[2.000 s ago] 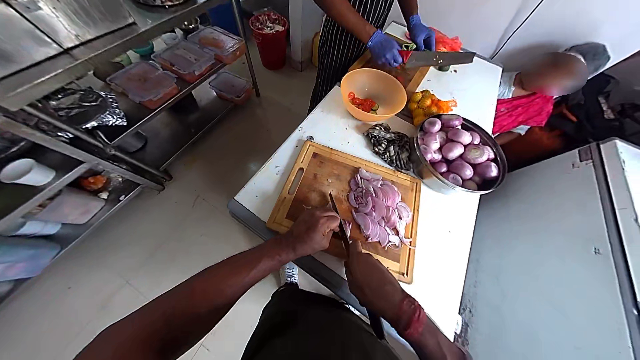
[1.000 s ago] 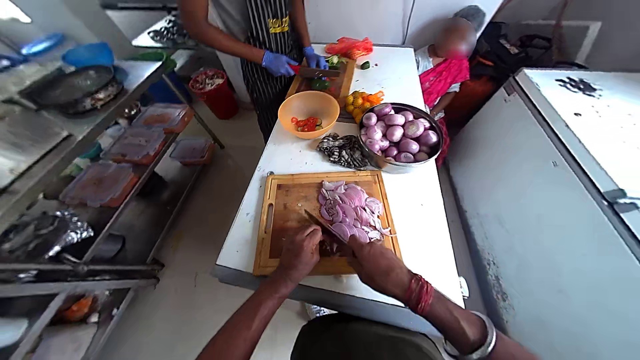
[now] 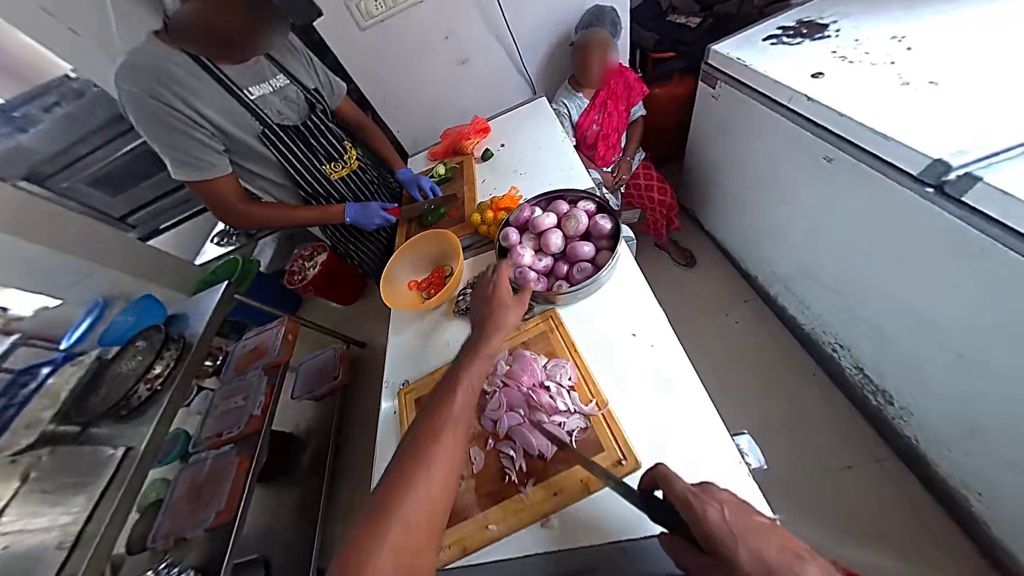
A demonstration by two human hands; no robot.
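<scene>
My left hand (image 3: 498,304) reaches to the near left rim of a steel bowl (image 3: 578,298) full of peeled red onions (image 3: 552,241), its fingertips at an onion; whether it grips one cannot be told. The black handle of a kitchen knife (image 3: 612,482) is in my right hand (image 3: 708,516), at the near right corner of the wooden cutting board (image 3: 480,534). The blade points to a heap of sliced red onion (image 3: 532,400) on the board. A dark patterned cloth (image 3: 462,299) lies partly hidden behind my left hand.
Beyond the board stands an orange bowl (image 3: 398,276) with cut red pieces. A co-worker in blue gloves (image 3: 370,215) cuts green vegetables on another board (image 3: 470,178). Another person sits by the table's far right. A chest freezer (image 3: 832,184) is at right, shelves with lidded containers (image 3: 198,492) at left.
My left hand has moved from the cutting board to the onion bowl. My right hand, with the knife, has shifted right, off the sliced onion. The view has turned and tilted up.
</scene>
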